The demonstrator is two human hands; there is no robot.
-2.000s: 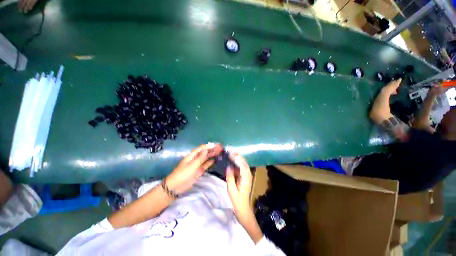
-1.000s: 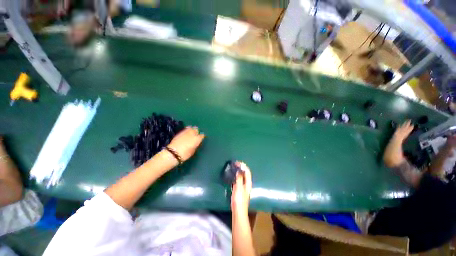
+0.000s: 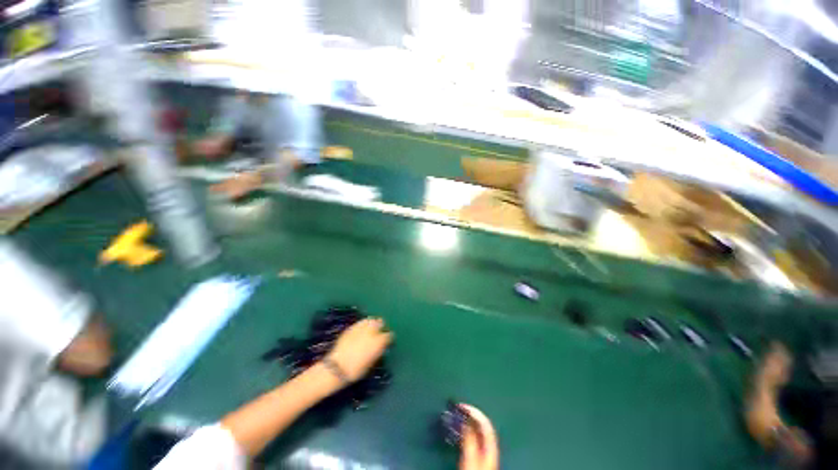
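The frame is blurred. My left hand point(image 3: 360, 351) lies over the right side of the heap of small black parts point(image 3: 317, 344) on the green bench point(image 3: 551, 395). Its fingers are bunched, and I cannot tell whether they hold a part. My right hand point(image 3: 480, 439) is at the bottom edge, partly cut off, and holds a round black unit point(image 3: 453, 423) on its left side, over the bench's near part.
Whitish-blue sticks point(image 3: 186, 338) and a yellow glue gun point(image 3: 131, 246) lie at left. White-faced units point(image 3: 526, 291) and dark ones stand in a row at far right. People point(image 3: 781, 404) are at right, left and across the bench.
The view has tilted up and shows more of the hall. My hands parted from the lap; the left went to the heap, the right kept the black unit. The carton has left the view.
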